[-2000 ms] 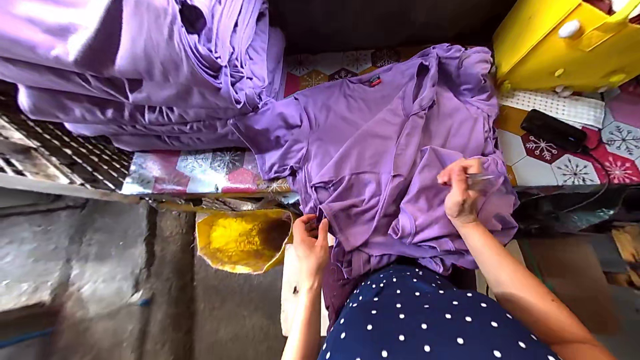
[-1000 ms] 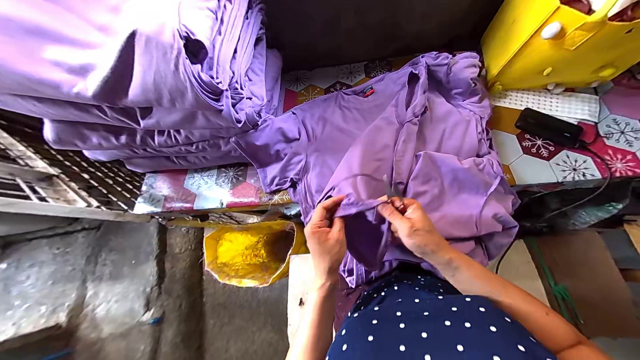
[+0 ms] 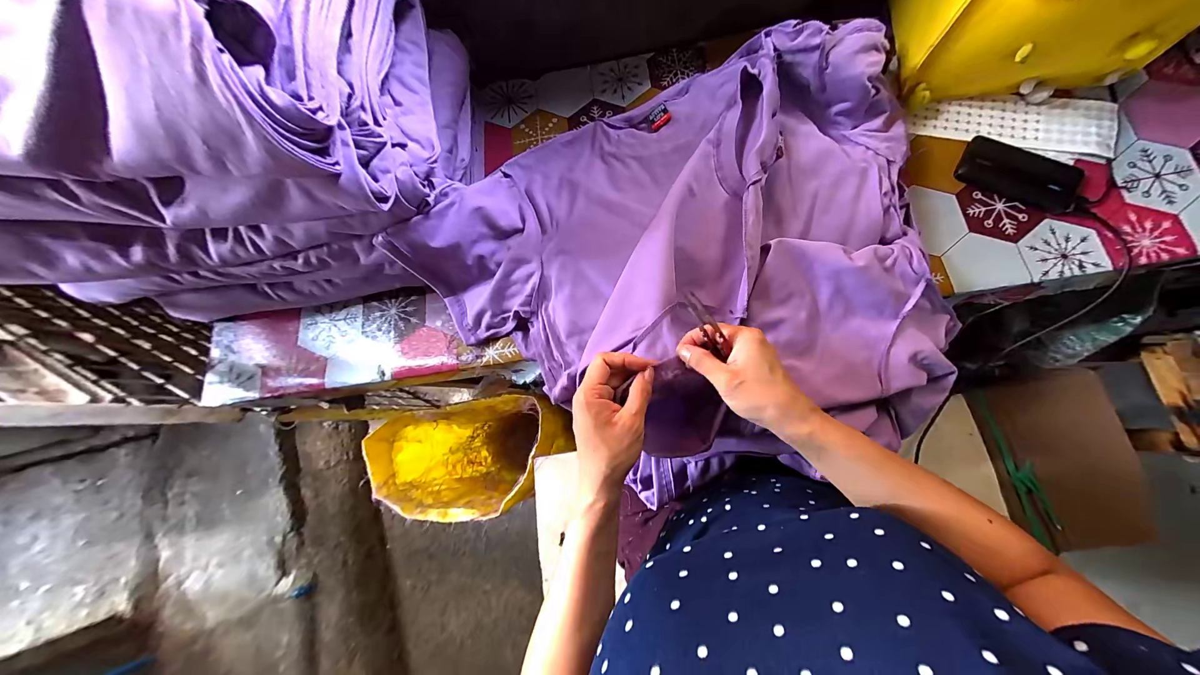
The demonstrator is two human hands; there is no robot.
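Note:
A purple short-sleeved shirt lies spread on the patterned tabletop, its neck label away from me and its near edge at my lap. My left hand pinches the shirt's near edge between thumb and fingers. Just right of it, my right hand holds small metal thread snips, their blades pointing away from me above the cloth. Part of the snips is hidden in the fingers. Between the two hands a bit of the purple fabric is stretched.
A tall stack of folded purple garments stands at the left. Below the table edge hangs an open yellow bag. At the right are a black device with a cable, a white dotted cloth and a yellow container.
Two seconds ago my hands were apart, the right one raised over the shirt. They came together at the near edge one second ago and remain there; the snips' blades now show clearly.

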